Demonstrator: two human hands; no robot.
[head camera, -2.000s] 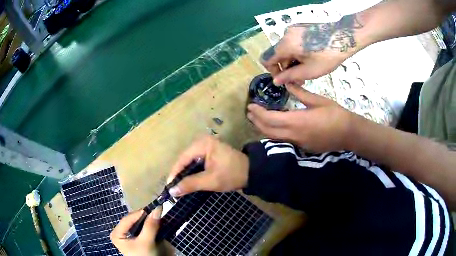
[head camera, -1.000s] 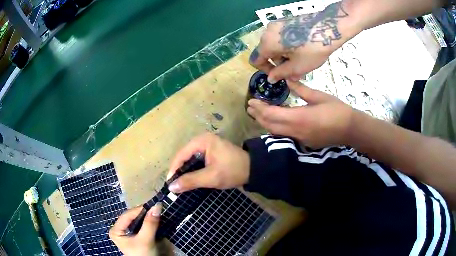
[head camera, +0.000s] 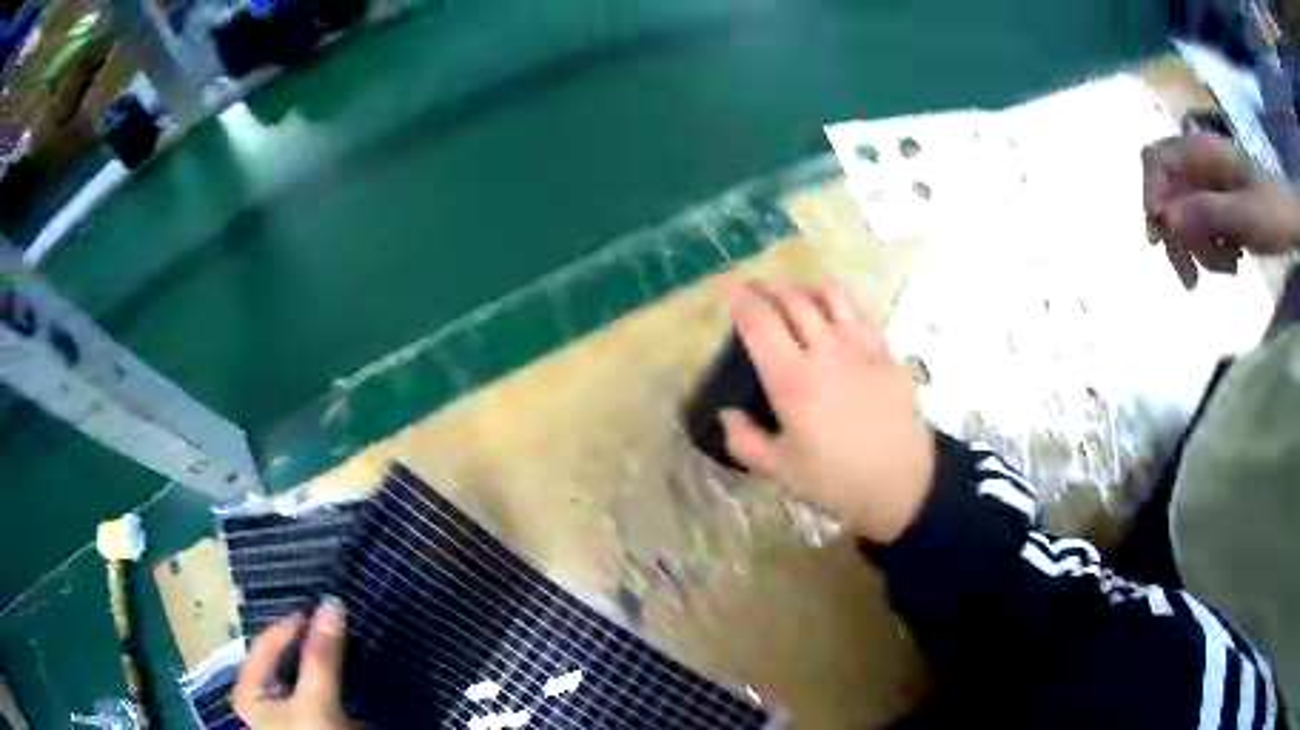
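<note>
My right hand (head camera: 841, 407) is around a black cylindrical unit (head camera: 734, 407) on the tan board; the hand covers much of the unit and the view is blurred. My left hand (head camera: 292, 673) is at the lower left, thumb and finger pinching the edge of a black gridded pad sheet (head camera: 471, 606). A few white gaps show near the sheet's lower part. Another gridded sheet (head camera: 264, 563) lies partly beneath it.
A brush with a pale head (head camera: 121, 539) lies at left. A grey-white bracket (head camera: 121, 392) stands at upper left. A white sheet with round holes (head camera: 1027, 243) lies at right, with another person's hand (head camera: 1212, 207) above it. Clear scraps (head camera: 798, 521) lie on the tan board (head camera: 599, 428).
My right hand has moved up and right, from the pad sheet onto the unit. My left hand has shifted left with the sheet. The neighbour's hands have left the unit. The view has shifted.
</note>
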